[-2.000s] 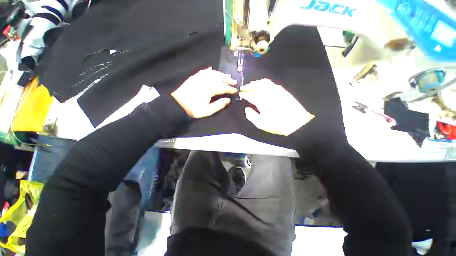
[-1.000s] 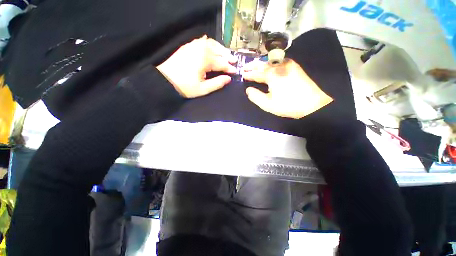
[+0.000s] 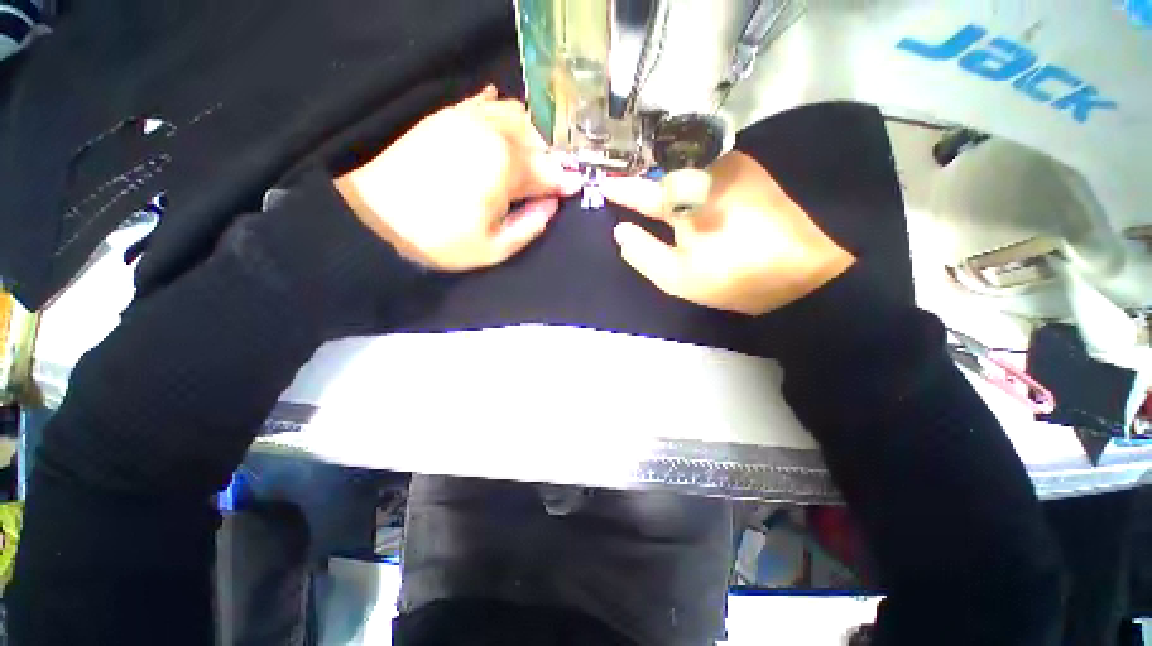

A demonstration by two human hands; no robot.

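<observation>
A black garment panel [image 3: 594, 278] lies flat on the machine table under the sewing machine head. The shiny presser foot [image 3: 593, 189] rests at the panel, between my fingertips. My left hand [image 3: 449, 189] lies on the panel left of the foot, fingertips beside it, thumb apart from the fingers. My right hand [image 3: 739, 240] lies on the panel right of the foot, index finger reaching to it and thumb apart. The machine's round knob partly covers the right fingers. Neither hand visibly grips the cloth; both rest on it. The needle is too blurred to tell.
The white JACK machine head [image 3: 1011, 70] stands above and to the right. More black cloth [image 3: 253, 76] with pale dashed lines lies at left. Pink-handled snips [image 3: 1017, 382] and a black scrap [image 3: 1074, 379] lie at right. The marked table edge [image 3: 733, 469] runs in front of my lap.
The view has moved closer to the machine and shifted. The panel's near edge is now nearer the foot than two seconds ago. Both hands remain beside the foot on the cloth.
</observation>
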